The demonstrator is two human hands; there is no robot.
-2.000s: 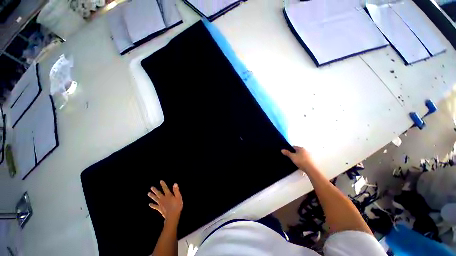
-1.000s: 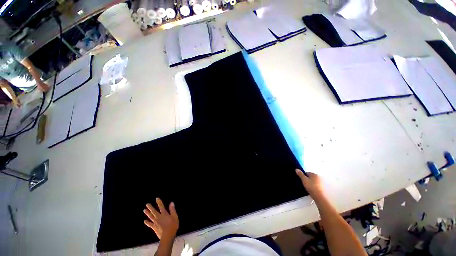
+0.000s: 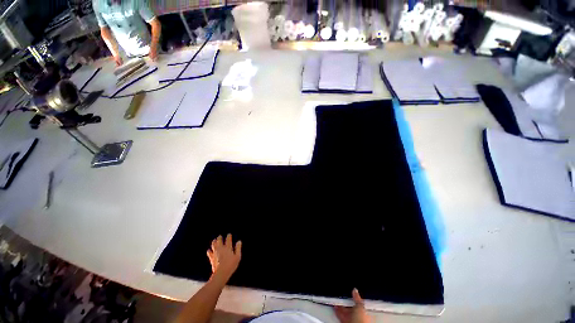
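The black L-shaped fabric lay (image 3: 315,214) lies flat on the off-white table, with its long side along the front edge. A light blue strip (image 3: 423,189) shows along its right edge. White base paper (image 3: 306,135) shows at the inner corner and along the front. My left hand (image 3: 225,255) rests on the lay's front left part, fingers spread, holding nothing. My right hand (image 3: 354,310) is at the lay's front edge, right of centre, thumb up at the edge. Its fingers are low in the picture and partly hidden, so a grip cannot be made out.
A cutting machine (image 3: 60,98) stands at the left, its metal base plate (image 3: 112,154) on the table. A slim metal tool (image 3: 49,189) lies nearby. Paper-topped fabric blocks (image 3: 339,72) lie along the back and right. A person (image 3: 129,28) stands at the far left. Scraps (image 3: 57,290) cover the floor.
The view has swung left and up, bringing in the cutting machine. My right hand has moved from the lay's right corner leftward along its front edge. My left hand stays spread on the lay.
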